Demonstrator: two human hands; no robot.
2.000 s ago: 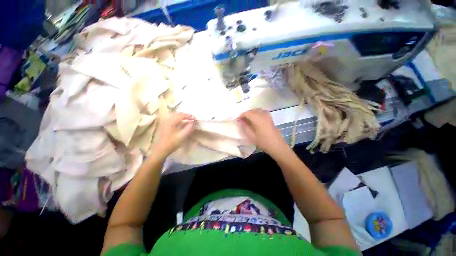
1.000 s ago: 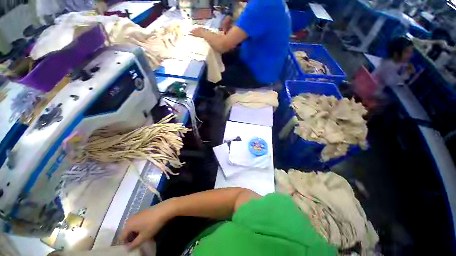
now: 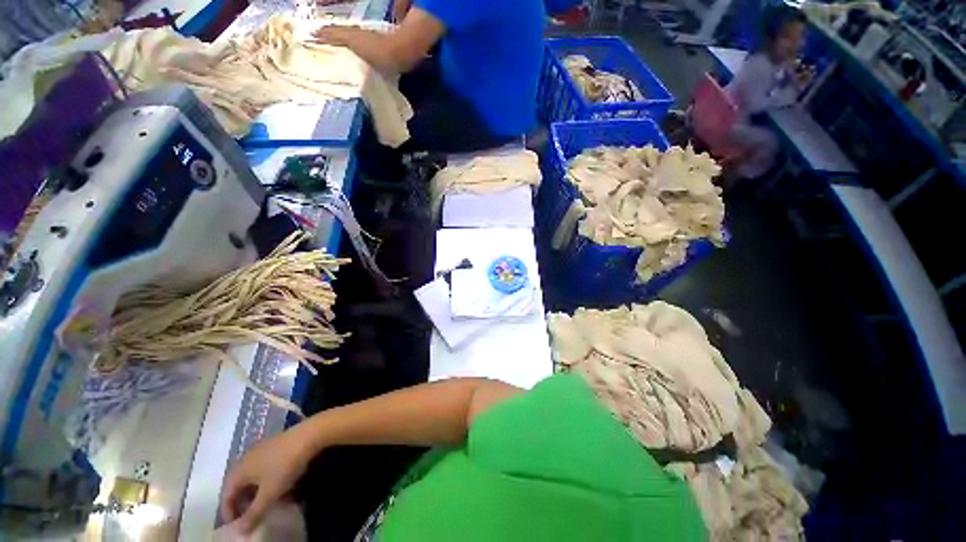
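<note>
My right hand [image 3: 263, 482] is at the lower left, at the front edge of the machine table. Its fingers pinch a pale cloth piece [image 3: 267, 526], which is cut off by the picture's bottom edge. My left hand is out of the picture. The white sewing machine [image 3: 138, 228] stands at the left, its needle area partly cut off and blurred. A bunch of beige fabric strips [image 3: 228, 307] hangs by the machine head, with a whitish thread bunch [image 3: 132, 394] beside it.
A side stand [image 3: 482, 355] holds white papers [image 3: 482, 300] and a round blue tin [image 3: 507, 274]. Blue crates [image 3: 625, 277] of beige pieces stand beyond, with heaped cloth [image 3: 657, 371] nearer. A person in blue [image 3: 482, 69] works ahead; another person [image 3: 765, 90] sits farther right.
The view has swung right from the machine and cloth heap toward the stand and crates. My left hand has gone out of the picture. My right hand still pinches cloth.
</note>
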